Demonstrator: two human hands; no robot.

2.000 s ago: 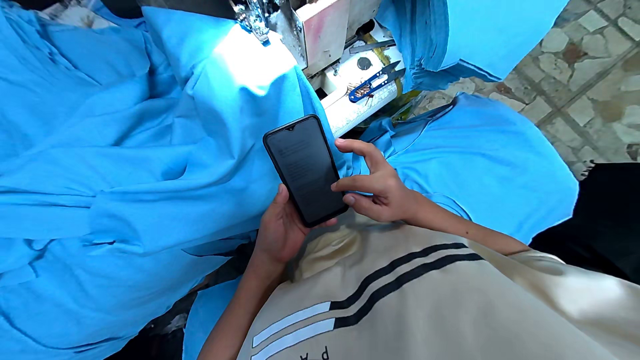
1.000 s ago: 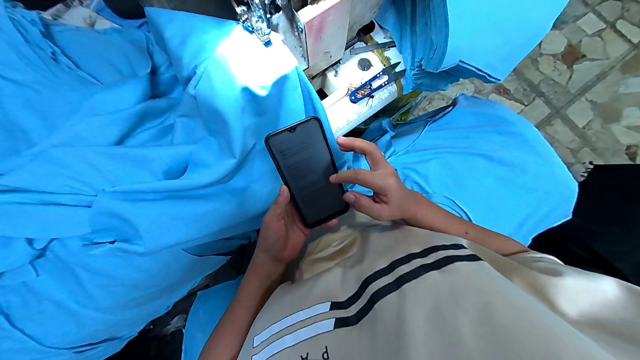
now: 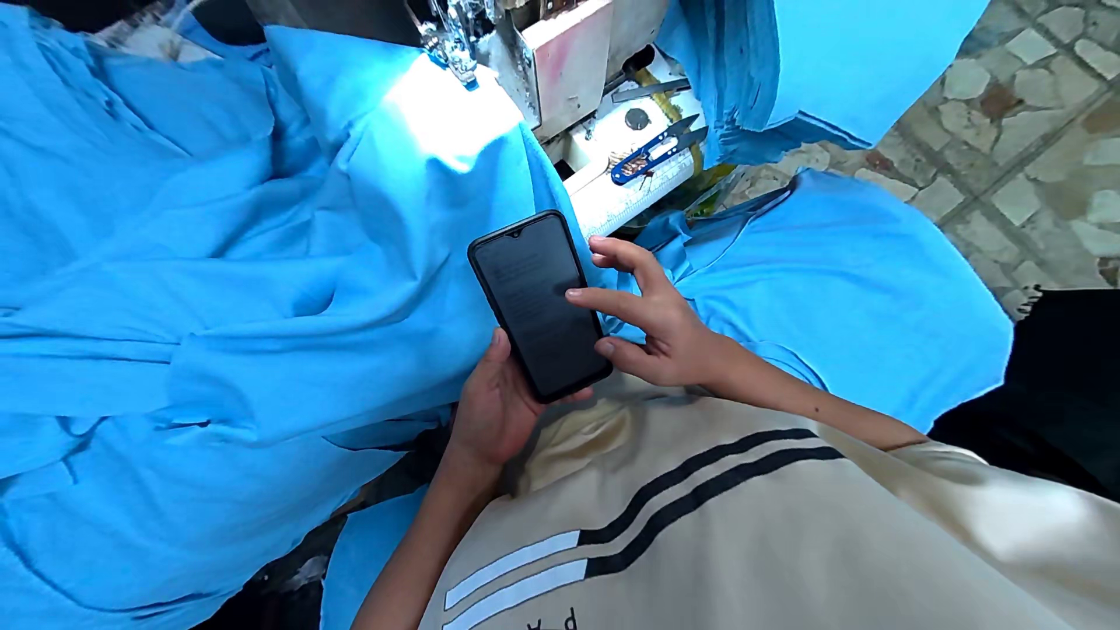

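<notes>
A dark smartphone [image 3: 542,306] with dim lines of writing on its screen rests tilted in my left hand [image 3: 500,402], the thumb along its lower left edge. My right hand [image 3: 661,324] is over the phone's right side, fingers apart, with the index fingertip at the screen and nothing held. Whether that fingertip touches the glass I cannot tell. Light blue fabric [image 3: 332,262] lies behind and left of the phone, its upper part under the brightly lit presser foot [image 3: 457,52] of a sewing machine [image 3: 569,61].
Blue-handled thread snips [image 3: 656,153] lie on the white machine bed [image 3: 630,197], near a dark round spot. A stack of blue cut fabric [image 3: 831,70] is at the upper right. More blue fabric [image 3: 857,289] spreads right of my right hand, beside the stone-patterned floor [image 3: 1015,131].
</notes>
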